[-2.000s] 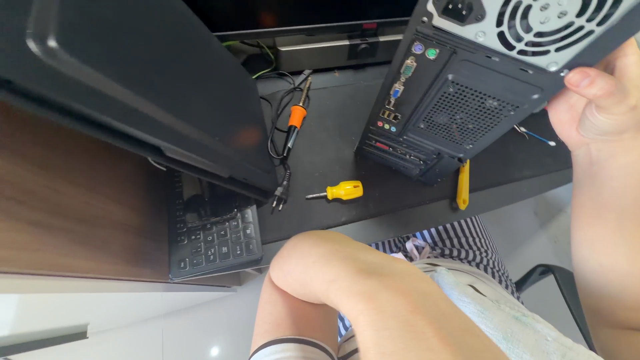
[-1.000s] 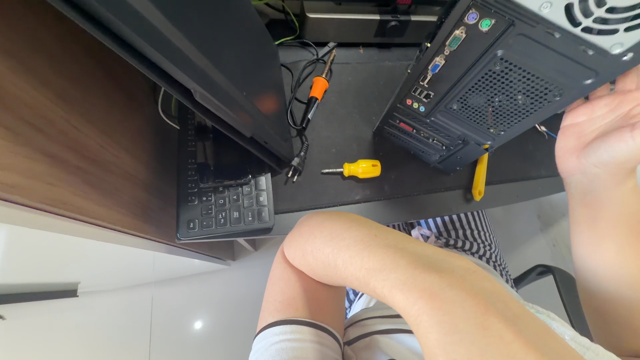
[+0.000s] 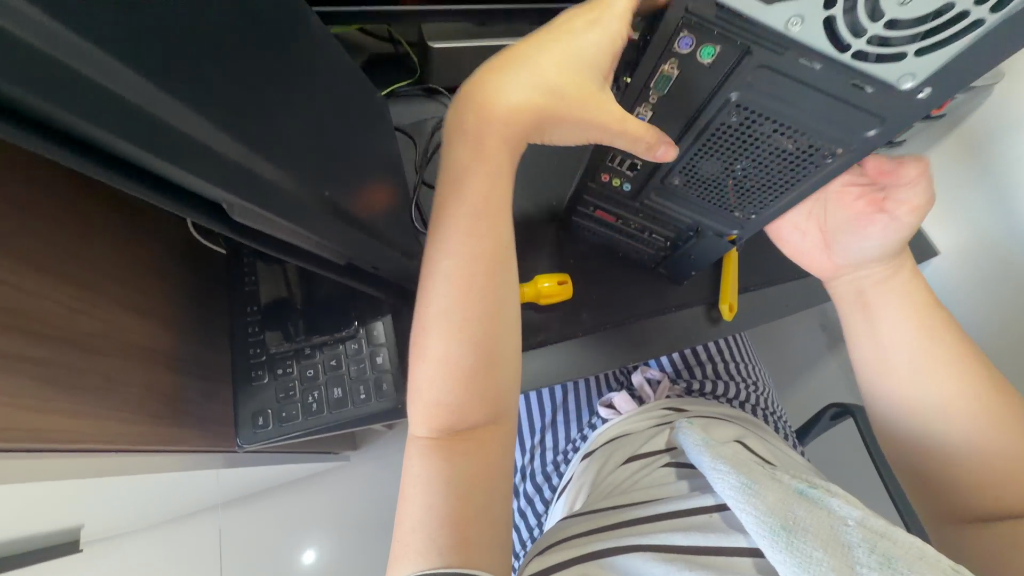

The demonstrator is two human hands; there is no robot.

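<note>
A black desktop computer case (image 3: 704, 144) stands on the black desk, its rear ports and perforated vent facing me. My left hand (image 3: 560, 88) grips its left side, the thumb lying across the rear panel near the ports and the fingers hidden behind the case. My right hand (image 3: 864, 208) lies against the lower right side, palm up, its fingers partly hidden by the case. A screwdriver with a yellow handle (image 3: 548, 289) rests on the desk, its shaft hidden by my left forearm. Beside the case's bottom corner, a yellow tool handle (image 3: 728, 284) sticks out over the desk edge.
A large black panel (image 3: 200, 120) leans in from the upper left, above a black keyboard (image 3: 332, 384) with a dark glossy device on it. Black cables (image 3: 424, 168) lie behind my left forearm. A chair armrest (image 3: 864, 448) is at lower right.
My left hand has come up onto the left side of the case; earlier only that arm showed, across my lap. My left forearm now covers where the soldering iron lay. My right hand stays at the right side.
</note>
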